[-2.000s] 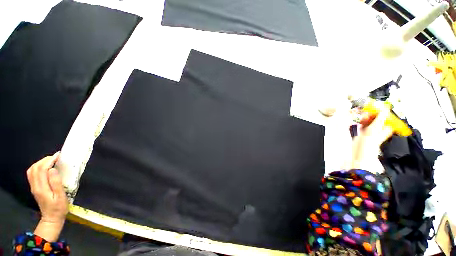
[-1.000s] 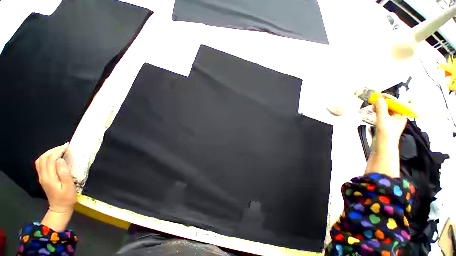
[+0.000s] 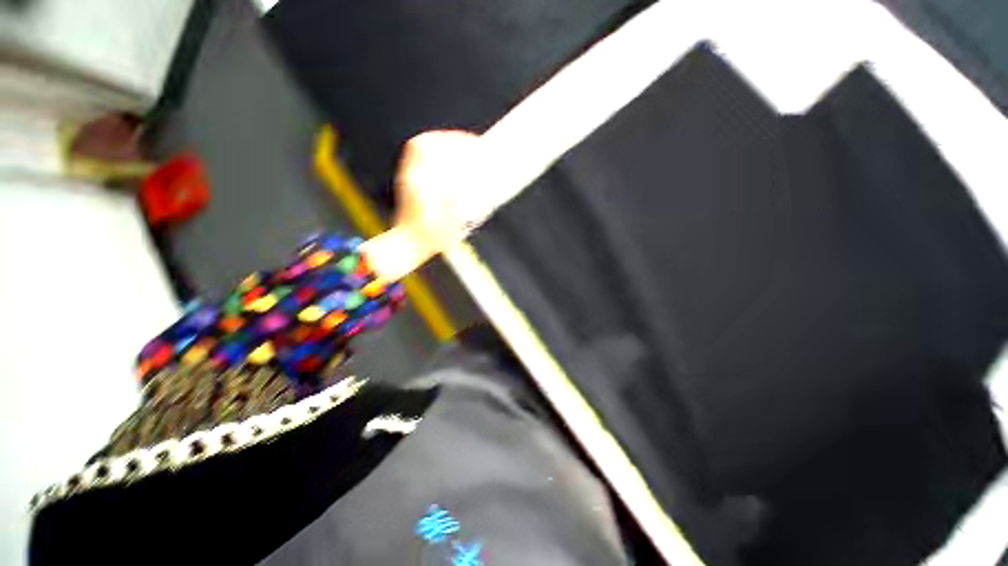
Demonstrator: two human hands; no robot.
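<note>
A large black fabric panel [image 3: 774,265] with stepped, cut-out corners lies flat on the white worktable [image 3: 575,122]. Two dull grey patches [image 3: 619,359] show near its near side. My left hand [image 3: 434,188] is at the table's left corner, beside the panel's corner. It is blurred, and its fingers are partly lost against the white surface, so I cannot tell whether it grips anything. My right hand is out of the picture.
A second black panel [image 3: 442,66] lies beyond my left hand. The table's pale front edge [image 3: 564,398] runs beside my grey apron [image 3: 475,464]. A yellow line [image 3: 354,199] crosses the grey floor. A red object [image 3: 175,188] stands at the left.
The view has swung left and tilted. My right hand with the yellow-handled tool has left the picture. My left hand is still at the table corner.
</note>
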